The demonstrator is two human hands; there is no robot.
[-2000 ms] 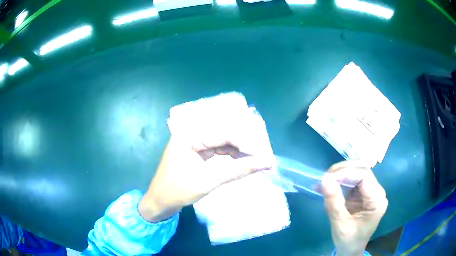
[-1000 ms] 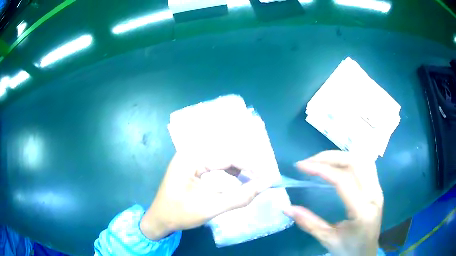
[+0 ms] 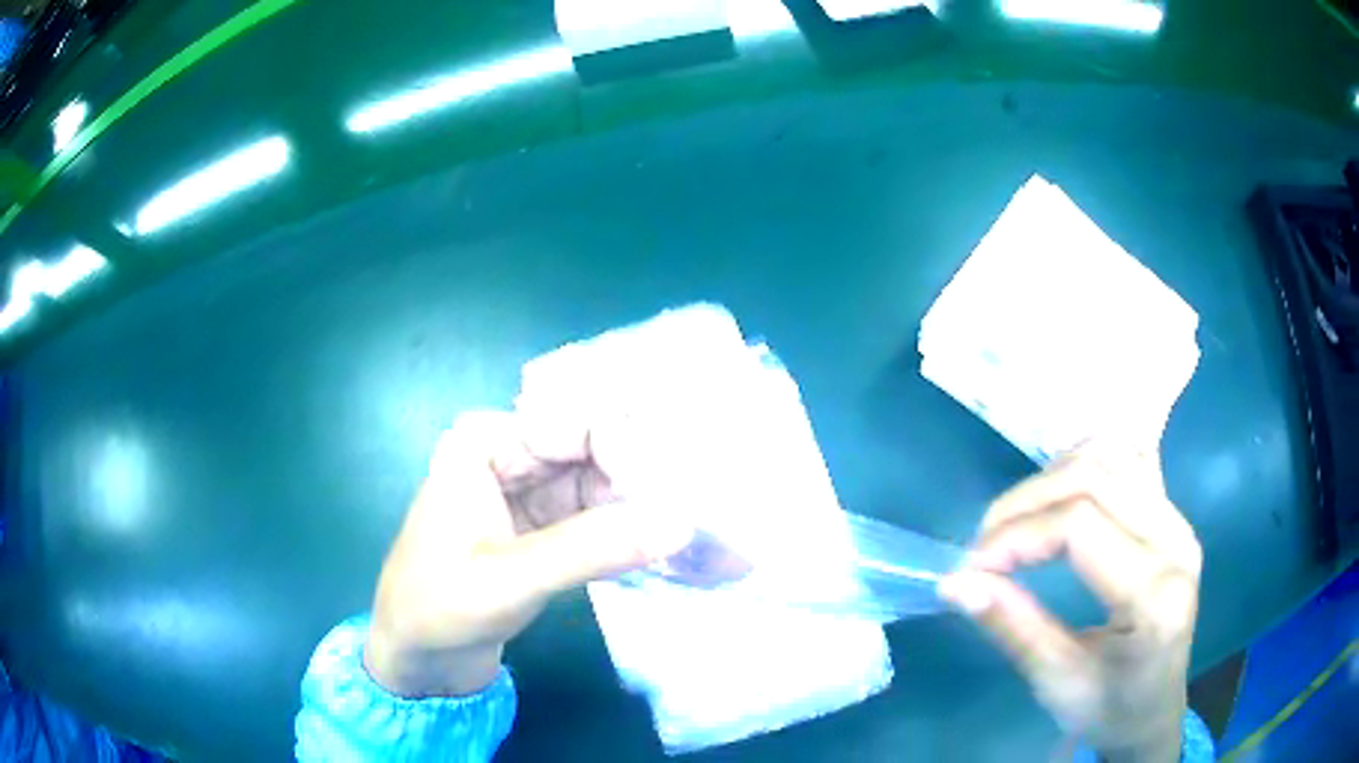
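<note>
A clear poly bag [image 3: 894,570] is stretched between my two hands, low over the centre pile. My left hand [image 3: 514,544] holds its left end, with the thumb toward the pile. My right hand [image 3: 1095,589] pinches its right end between thumb and forefinger. The centre pile [image 3: 745,671] is bright white with ragged edges; glare hides any print. The manual stack [image 3: 1058,321] lies angled at the right, its near corner partly behind my right hand. Whether anything is inside the bag cannot be told.
A black tray [image 3: 1319,358] is at the right edge. Two white stacks, a left one [image 3: 641,18] and a right one cut off by the top edge, stand at the far side. A green rail [image 3: 164,75] crosses the upper left.
My right hand has closed from a spread pose into a pinch on the bag and moved right. My left hand has shifted left, and the bag is stretched wider. The view has shifted slightly.
</note>
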